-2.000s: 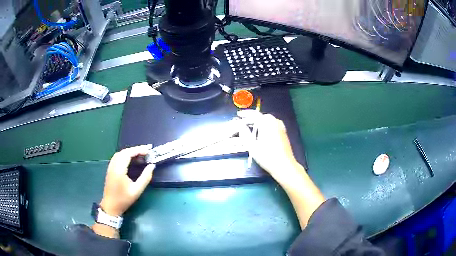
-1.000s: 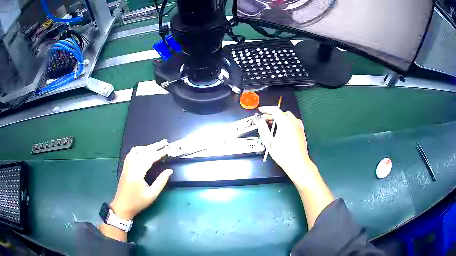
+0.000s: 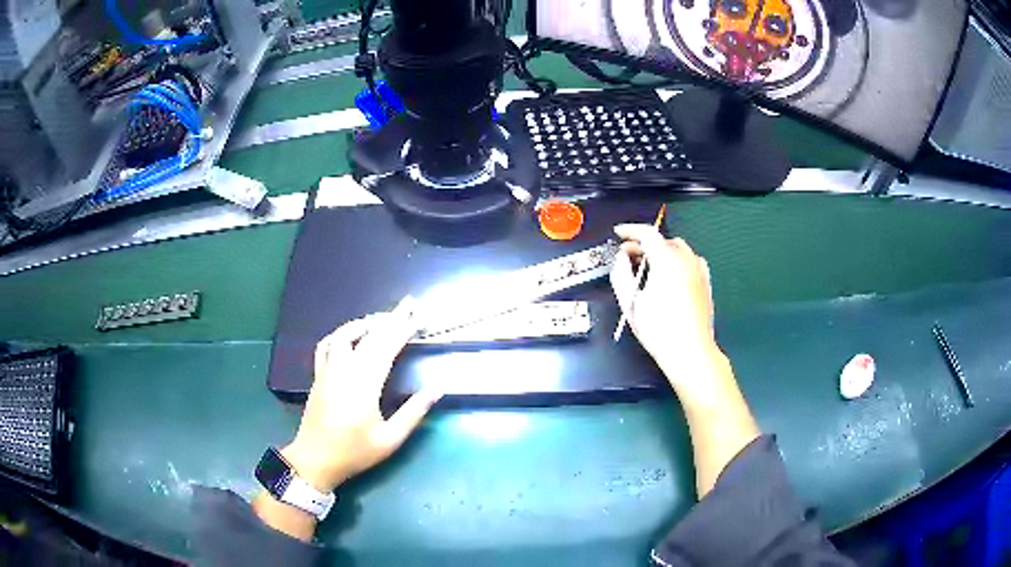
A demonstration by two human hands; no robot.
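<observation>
A silver strip fixture [image 3: 560, 271] lies slanted under the microscope's bright light, its right end higher in the picture. My left hand [image 3: 371, 382] is at its left end, fingertips on it, thumb apart. My right hand [image 3: 671, 294] is at its right end with fingers on it and also holds a thin stick [image 3: 635, 294] with an orange tip like a pen. A plain silver bar [image 3: 560, 320] lies on the black mat [image 3: 355, 249] just below the strip. Glare hides the middle of both. The monitor [image 3: 865, 78] shows an enlarged round part with orange pieces.
The microscope [image 3: 449, 100] stands behind the strip, with an orange-red pot [image 3: 560, 219] beside it. A keyboard [image 3: 604, 138] is behind. Another strip [image 3: 150, 311] and a gridded tray [image 3: 31, 421] lie left. A whitish oval [image 3: 857, 377] and dark tweezers [image 3: 952, 366] lie right.
The strip and both hands have moved right over the mat. The left thumb has opened away from the strip. The monitor now shows a round part with orange pieces.
</observation>
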